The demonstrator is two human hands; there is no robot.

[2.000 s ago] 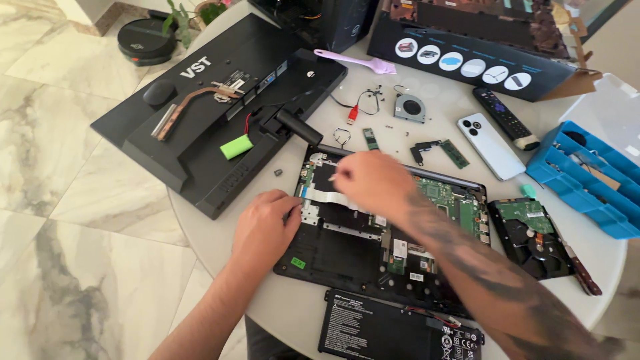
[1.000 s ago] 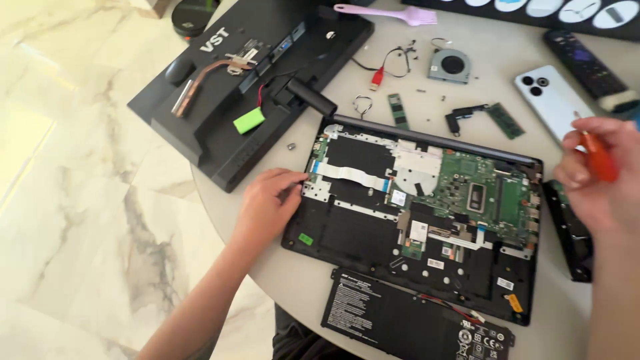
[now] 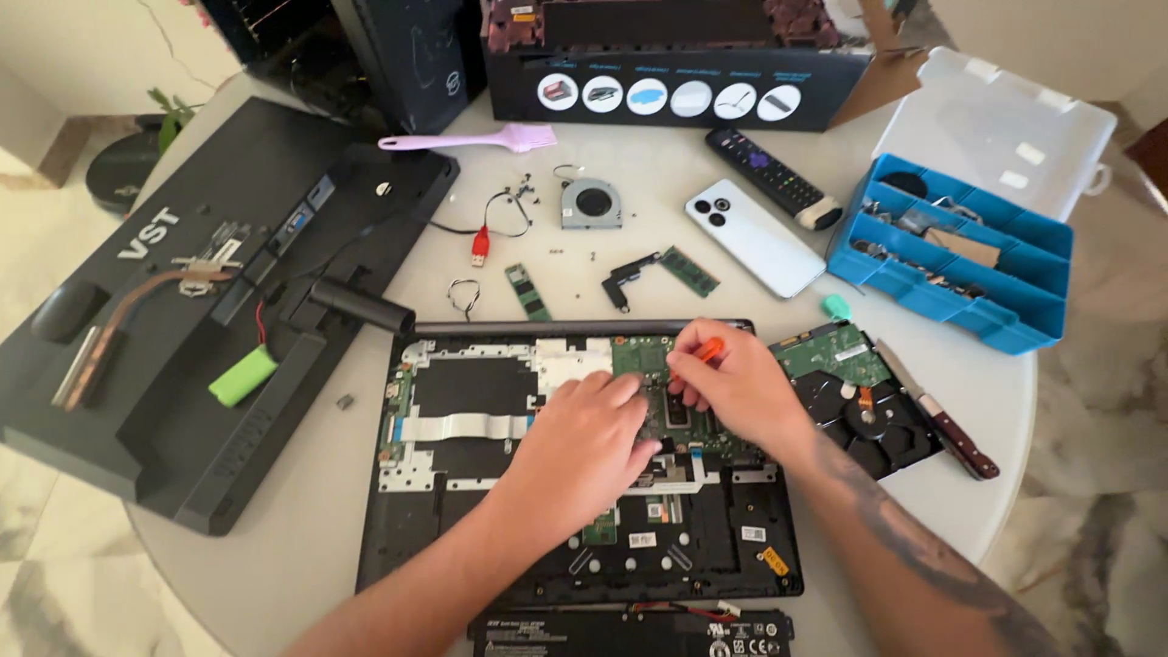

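An opened laptop base (image 3: pixel 456 529) lies on the round table, its green motherboard (image 3: pixel 643 354) and a white ribbon cable (image 3: pixel 465 427) exposed. Over the motherboard, my right hand (image 3: pixel 735 379) grips an orange-handled screwdriver (image 3: pixel 709 349); the tool's tip is hidden by my fingers. My left hand (image 3: pixel 589 438) rests on the board just left of it, fingers bent down, and whether they pinch anything is hidden. A laptop battery (image 3: pixel 630 634) lies along the near side of the base. Beyond the far edge are a small fan (image 3: pixel 590 203), a green memory module (image 3: pixel 689 271) and an M.2 card (image 3: pixel 527 292).
A monitor (image 3: pixel 228 365) lies at left with a copper heat pipe (image 3: pixel 119 319) on it. At right are a blue parts organizer (image 3: pixel 967 265), a white smartphone (image 3: pixel 756 237), a remote (image 3: pixel 766 173), an opened hard drive (image 3: pixel 867 420) and a knife (image 3: pixel 940 415). Behind stands a black box (image 3: pixel 675 87).
My right hand, with the orange tool, has moved left from beside the laptop onto the motherboard. My left hand has left the base's left edge for the motherboard.
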